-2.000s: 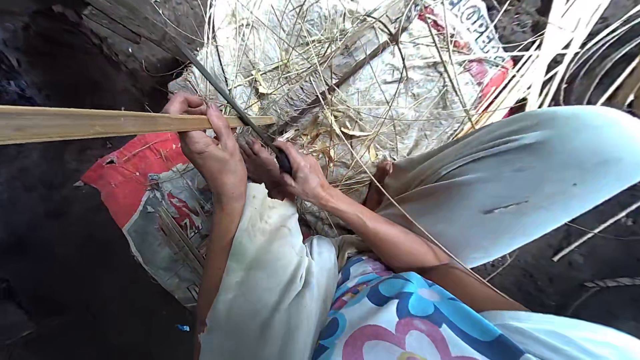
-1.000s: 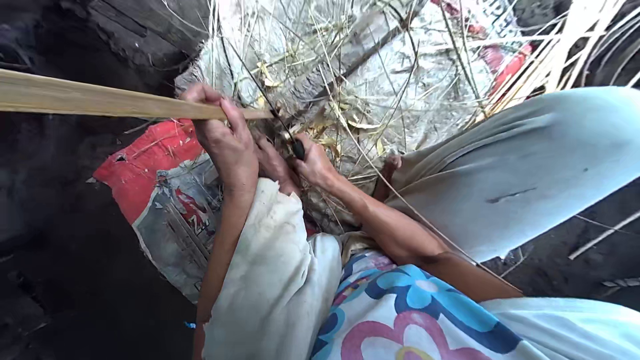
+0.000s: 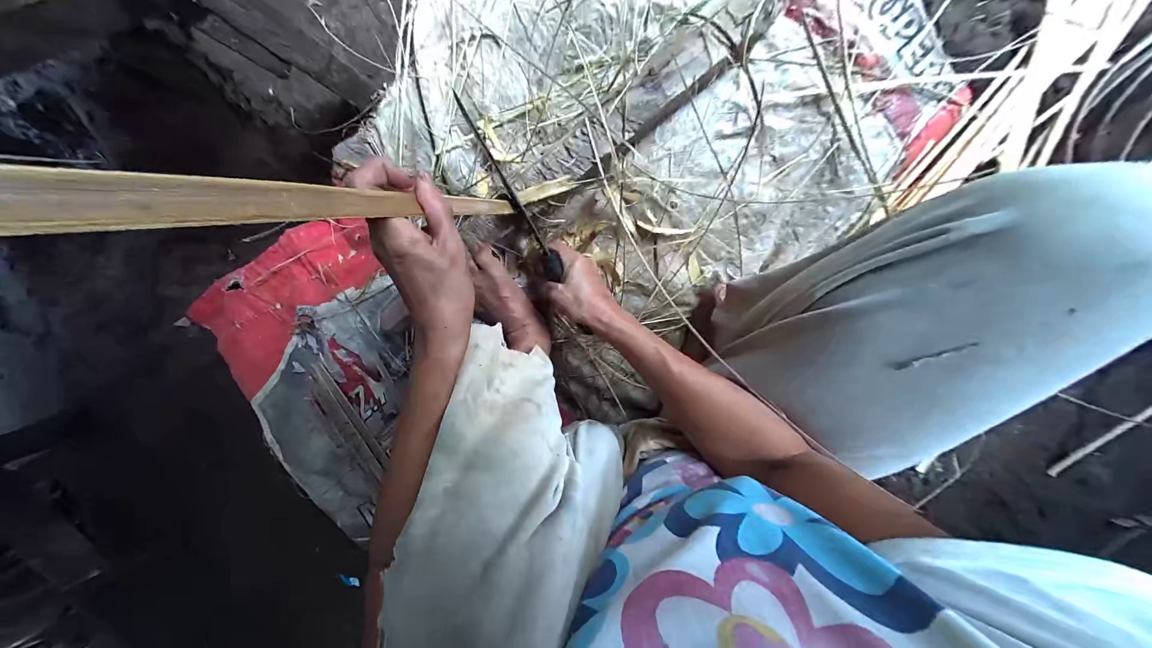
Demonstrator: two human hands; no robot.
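Observation:
A long, flat strip of split bamboo or cane [image 3: 207,200] runs in from the left edge and narrows toward the middle. My left hand [image 3: 418,238] is closed around it close to its narrow end. My right hand [image 3: 580,286] grips the dark handle of a knife [image 3: 493,160], whose thin blade points up and left and crosses the strip's end. A pale sliver [image 3: 549,190] sticks out on the far side of the blade. My bare foot [image 3: 507,301] lies just below the strip, between my two hands.
Thin shavings and long fibres litter a worn woven sack [image 3: 792,153] ahead. A red and grey sack piece [image 3: 297,297] lies at the left. Pale strips [image 3: 1017,117] are bundled at the upper right. My bent knee [image 3: 972,306] takes up the right side.
The knife blade has shifted; two seconds ago it reached much farther toward the upper left. My left hand still holds the strip, and my right hand still holds the knife.

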